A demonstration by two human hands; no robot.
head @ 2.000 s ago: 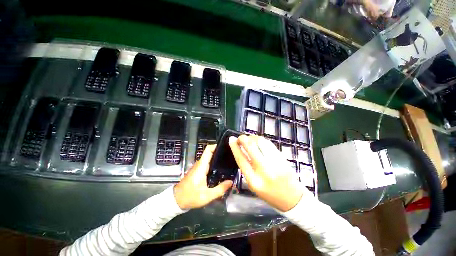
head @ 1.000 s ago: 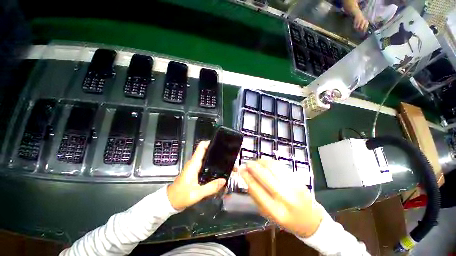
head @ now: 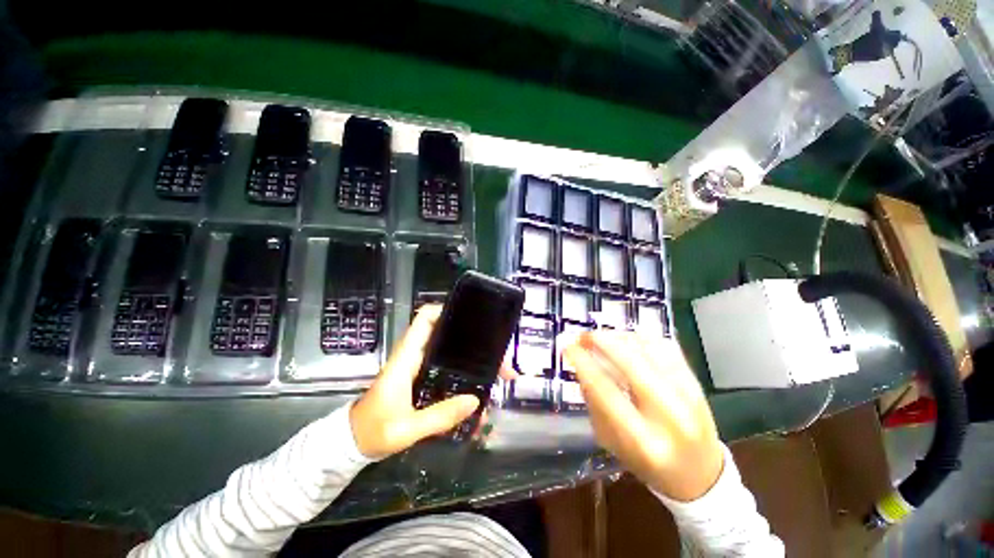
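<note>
A black keypad phone (head: 471, 336) is held in my left hand (head: 401, 395), screen up and tilted, with my thumb over its keypad. My right hand (head: 643, 405) is over the lower part of the lens tray (head: 510, 234), its thumb and fingertips close together. Whether something thin is between those fingertips cannot be told. The tray holds rows of small black-framed screen lenses (head: 536, 250). The clear phone tray (head: 300, 376) at the left holds two rows of black keypad phones (head: 250, 294); my left hand's phone partly hides its right end.
A white box unit (head: 770, 337) stands right of the lens tray, with a black ribbed hose (head: 935, 385) curving past it. A bottle with a round metallic top (head: 714, 183) stands behind. A tan long piece (head: 921, 286) lies far right. The green conveyor belt (head: 523, 96) runs behind the pale rail.
My right hand has moved away from the phone's screen, rightward over the lens tray. The phone's screen is now uncovered. The black tray on the conveyor and the other person's hand are out of view.
</note>
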